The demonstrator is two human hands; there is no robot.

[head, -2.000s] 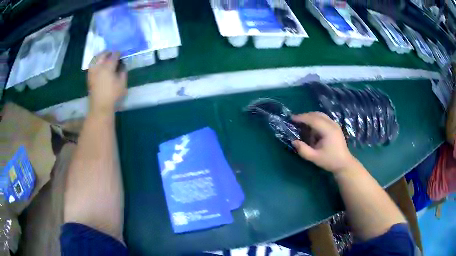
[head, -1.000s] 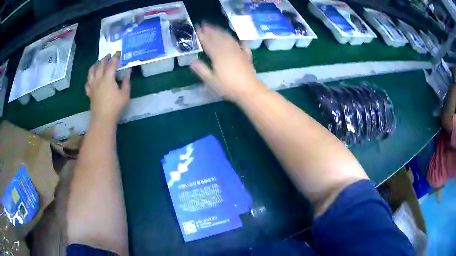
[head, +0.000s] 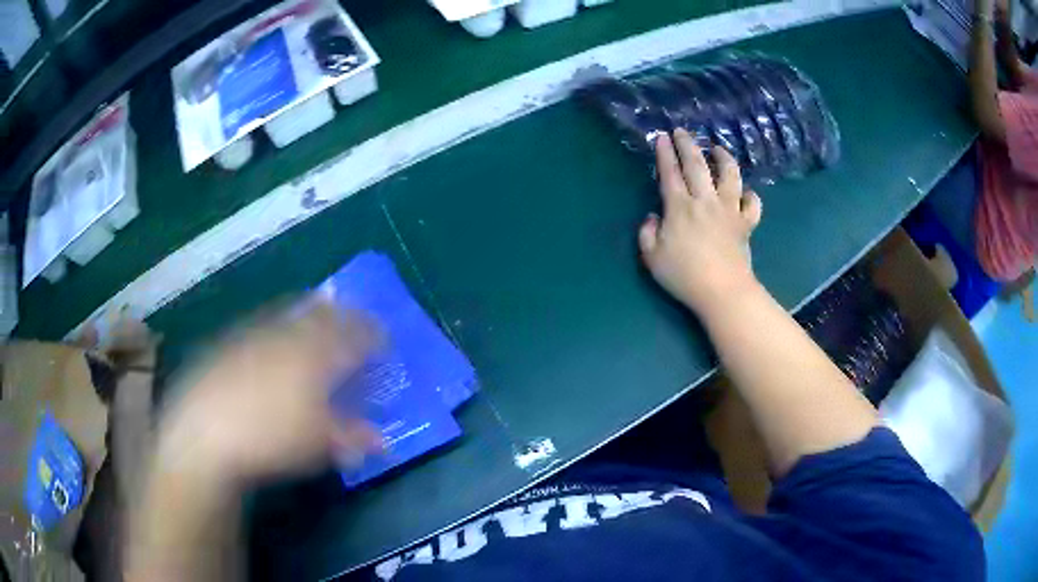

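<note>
A loose stack of blue cards lies on the green worktop. My left hand is blurred over the left side of the stack; whether it holds a card cannot be told. A row of bagged black accessories stands at the back right of the worktop. My right hand reaches the near left part of this row with fingers spread, fingertips at the bags. A white tray on the belt holds a blue card and a black accessory. Another white tray further left shows no blue card.
A pale edge rail runs between worktop and belt. A torn cardboard box with a blue card is at the left. An open carton with black pieces and a white liner is at the lower right. A person's arm is at the far right.
My right hand has moved from the trays back to the black accessories. My left hand has moved from the filled tray down to the blue cards. The view has shifted.
</note>
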